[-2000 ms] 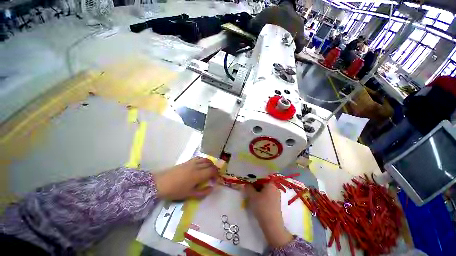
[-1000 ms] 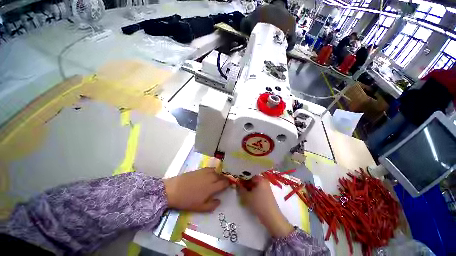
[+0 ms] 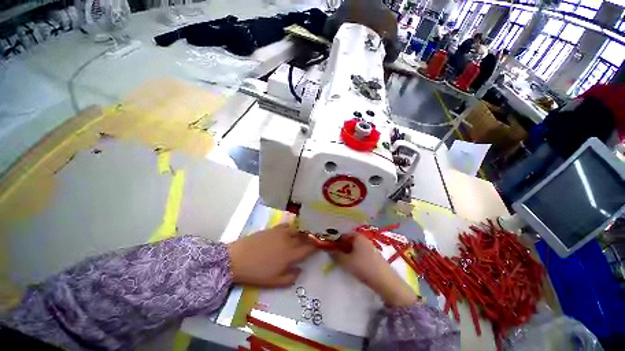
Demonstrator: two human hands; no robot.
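The white sewing machine point(image 3: 342, 164) stands in front of me. My left hand point(image 3: 271, 255) lies on the white plate point(image 3: 342, 295), its fingertips at a red strip point(image 3: 322, 241) under the machine head. My right hand point(image 3: 360, 257) is on the other side of the same strip, fingers closed on red material. The presser foot and any ring there are hidden by head and fingers. Several metal rings point(image 3: 308, 306) lie loose on the plate between my hands. Unsewn red strips point(image 3: 281, 333) lie at the plate's near edge.
A chain of red tabs point(image 3: 384, 236) runs right behind my right hand to a big heap of red tabs point(image 3: 500, 274). A clear plastic bag point(image 3: 555, 336) lies beside the heap. A monitor point(image 3: 576, 195) stands at right. Red thread cones point(image 3: 437, 64) and people are behind.
Over two seconds my left hand has moved in closer to my right hand, under the head. The whole view has shifted slightly, with the machine now further left in the picture.
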